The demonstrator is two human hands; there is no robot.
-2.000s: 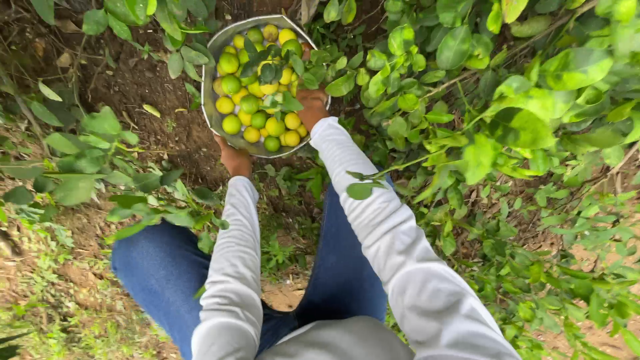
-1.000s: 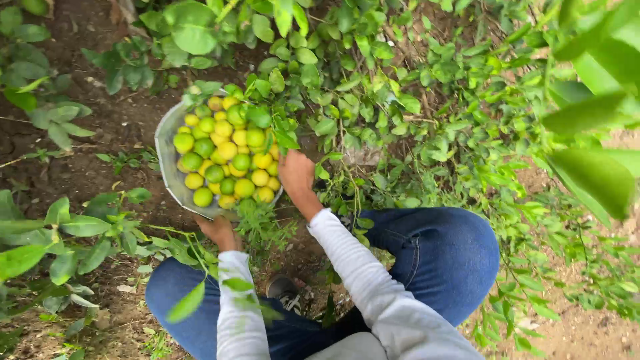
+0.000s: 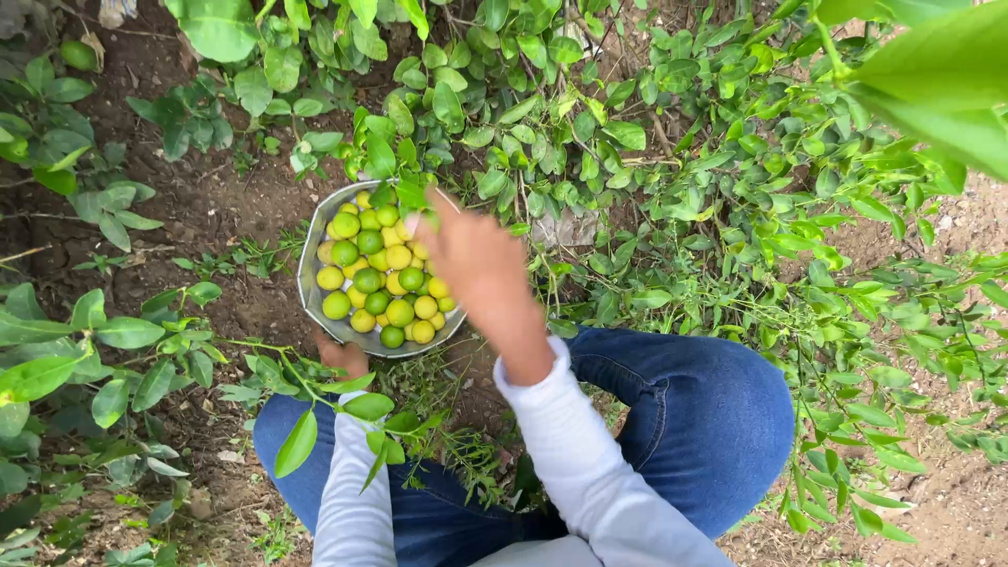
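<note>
A round metal basin [image 3: 309,293] full of yellow and green limes [image 3: 394,257] rests on the soil in front of my knees. My left hand [image 3: 343,356] grips its lower left rim, with the fingers partly hidden beneath it. Over the basin's right rim is my right hand [image 3: 480,264], blurred, its index finger and thumb stretched toward a leafy twig [image 3: 398,161] that overhangs the upper rim. Whether those fingers touch the leaves cannot be told, and no fruit shows in them.
Lime branches [image 3: 488,126] hang above and to the right of the basin. A leafy shoot [image 3: 295,386] crosses over my left forearm, and large leaves [image 3: 929,79] loom close at the top right. A green lime [image 3: 79,55] lies at the far upper left among leaves.
My right hand has left the basin's right side and lifted over its upper right rim. My left hand stays at the lower left rim. My right knee has swung outward since the oldest frame.
</note>
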